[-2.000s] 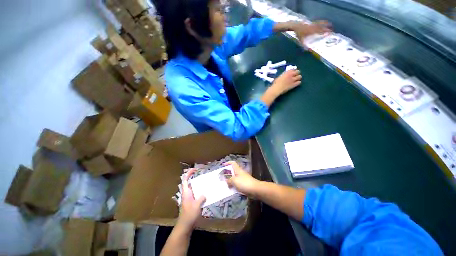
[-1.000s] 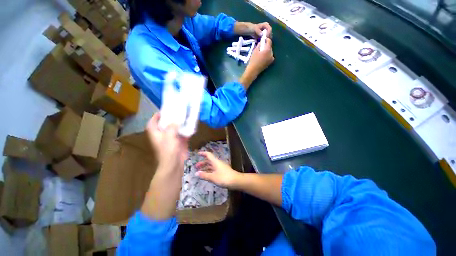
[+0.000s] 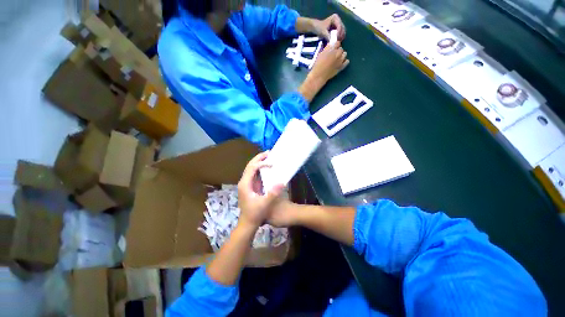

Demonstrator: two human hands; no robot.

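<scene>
My left hand [image 3: 255, 189] holds a white insert blank [image 3: 290, 155], or a few together, tilted above the waste carton's right side. It looks solid, with no opening seen. My right hand [image 3: 283, 212] is just below it, against my left hand; its fingers are mostly hidden, so its grip cannot be told. A cleared insert [image 3: 324, 122] with a dark round hole and a long slot lies on the green bench. A neat stack of insert blanks [image 3: 373, 165] lies nearer me on the bench.
The open waste carton [image 3: 164, 213] holds loose white scrap [image 3: 224, 217]. A coworker in blue [image 3: 217, 77] sits close ahead, hands at small white parts [image 3: 302, 51]. White line plates [image 3: 474, 80] run along the right. Brown cartons [image 3: 80, 86] are piled on the floor at left.
The cleared insert from my left hand now lies on the bench. My left hand holds solid-looking white blank material instead. My right hand has moved up beside it. The bench stack looks thinner.
</scene>
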